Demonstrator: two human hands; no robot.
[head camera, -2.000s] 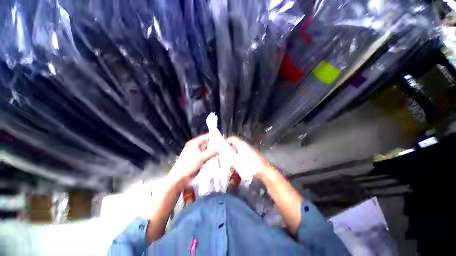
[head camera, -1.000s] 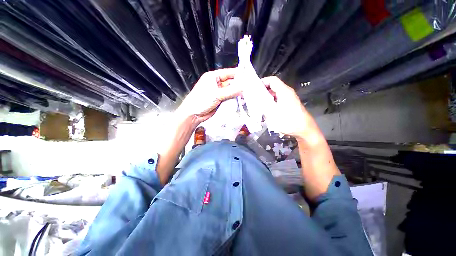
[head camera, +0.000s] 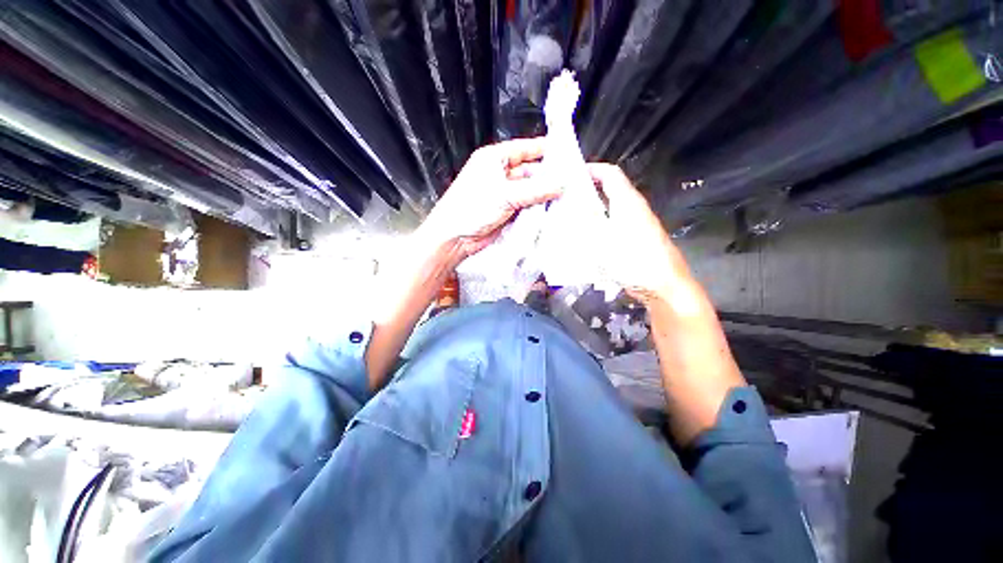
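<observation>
A white bundle of tags or label strips (head camera: 568, 165) is held upright in front of the blue-grey shirt, its narrow knobbed top pointing away from me. It is overexposed, so single strips cannot be told apart. My left hand (head camera: 489, 198) is on the bundle's left side, its fingers bent and touching it. My right hand (head camera: 638, 231) is closed around its right side, and its fingers are partly hidden by the bundle and glare. Bagged dark jackets (head camera: 363, 99) hang just beyond the hands.
Red tape (head camera: 863, 28) and yellow-green tape (head camera: 949, 66) mark bags at upper right. White plastic-wrapped goods (head camera: 143, 473) lie at lower left, with brown cartons (head camera: 132, 255) above them. Black garments (head camera: 951, 462) are at lower right. A white sheet (head camera: 819, 445) lies beside the right sleeve.
The view has tilted down, so the hands and bundle appear higher and further right, and more shirt shows. Both hands stay on the bundle throughout.
</observation>
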